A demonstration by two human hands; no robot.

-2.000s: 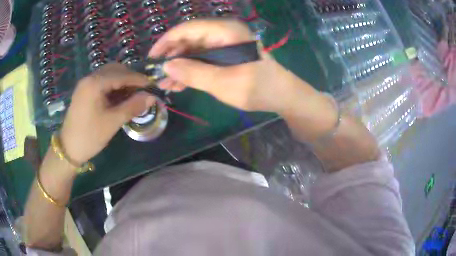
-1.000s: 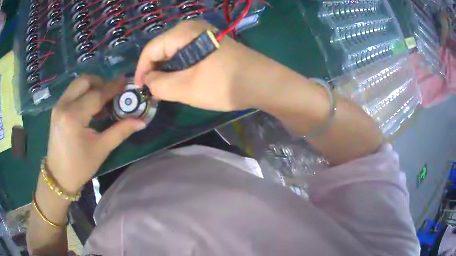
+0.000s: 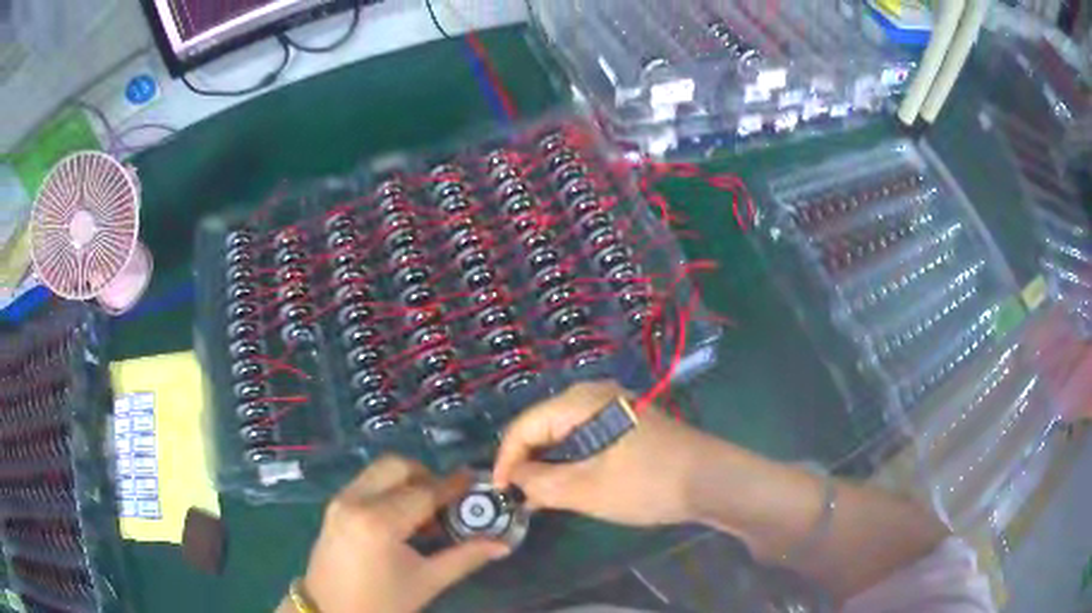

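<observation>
My left hand (image 3: 389, 539) holds a wired round part (image 3: 479, 513) between thumb and fingers, its silver face with pale centre turned up. A silver ring shows around its edge, likely the round holder beneath it; contact is unclear. My right hand (image 3: 599, 479) grips a black pen tool (image 3: 589, 434) at the part's upper right edge. The tool's tip is hidden by my fingers. A red cable (image 3: 673, 353) rises from its rear. A filled blister tray (image 3: 281, 471) with rows of dark shiny round parts and thin red leads lies just beyond my hands.
A pink fan (image 3: 84, 228), yellow sheet (image 3: 180, 443) and small brown block (image 3: 204, 541) are left, beside dark-red filled trays (image 3: 36, 443). Clear stacked trays (image 3: 719, 96) stand behind. Side trays (image 3: 910, 287) lie at right, with pink clothing beyond. A monitor (image 3: 228, 24) is at the top.
The view has lifted, showing the whole tray, fan and monitor. Since the earliest frame, the part has turned face up and the tool has come down at its edge. Both hands keep their hold.
</observation>
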